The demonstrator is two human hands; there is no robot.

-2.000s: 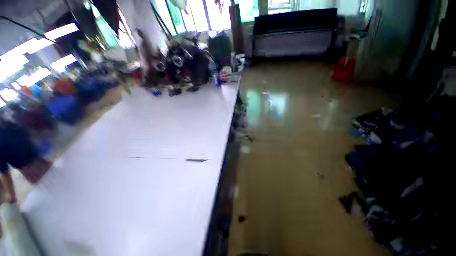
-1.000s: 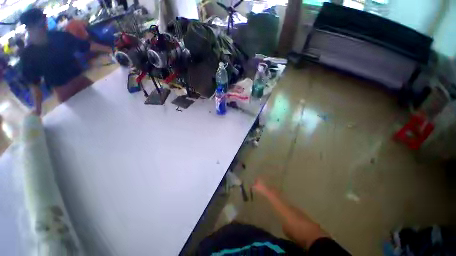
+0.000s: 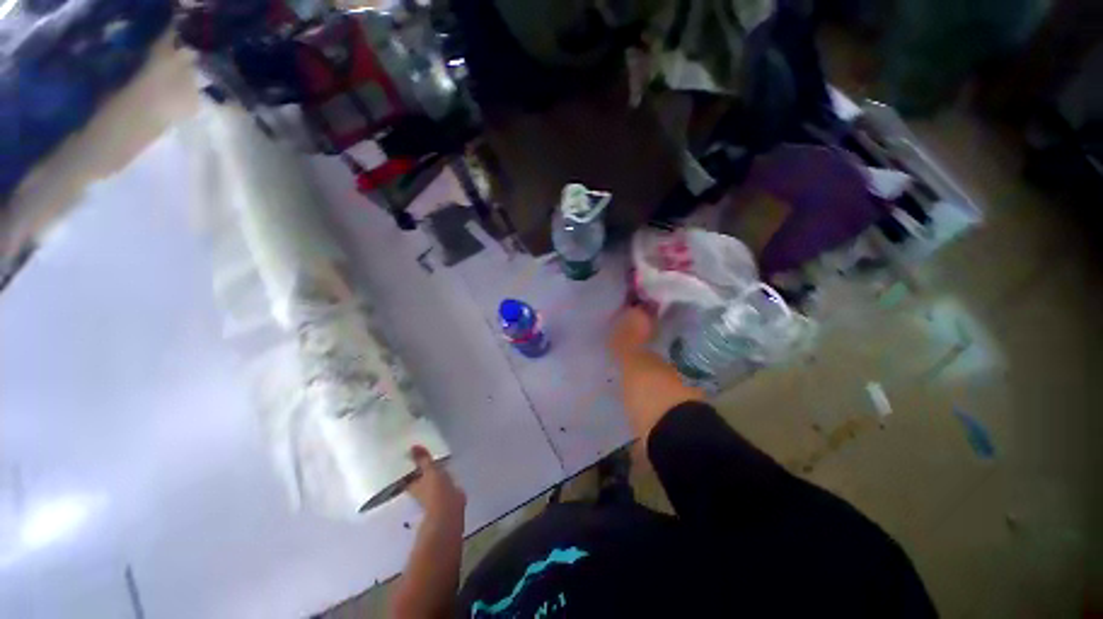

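Note:
A long off-white roll (image 3: 284, 260) with a leaf print lies along the white table (image 3: 109, 314), its open end towards me. My left hand (image 3: 435, 486) is at this near end, thumb up against its edge; its other fingers are unclear. My right hand (image 3: 631, 329) is blurred and reaches to the left edge of a white and red plastic bag (image 3: 696, 268); whether it grips the bag is hidden. A blue-capped bottle (image 3: 524, 329) and a clear green-tinted bottle (image 3: 581, 242) stand between the roll and the bag. Another clear bottle (image 3: 732, 333) lies by the bag.
A red cutting machine (image 3: 347, 79) stands at the back, its grey base plate (image 3: 455, 233) on the table. Dark fabric (image 3: 575, 157) is heaped beside it, with purple cloth (image 3: 804, 206) to the right. The floor (image 3: 847, 453) at right has scraps.
My view has moved closer to the bottles and bag. The roll now lies beside the machine and bottles, with my left hand at its end. My right hand has reached to the bag.

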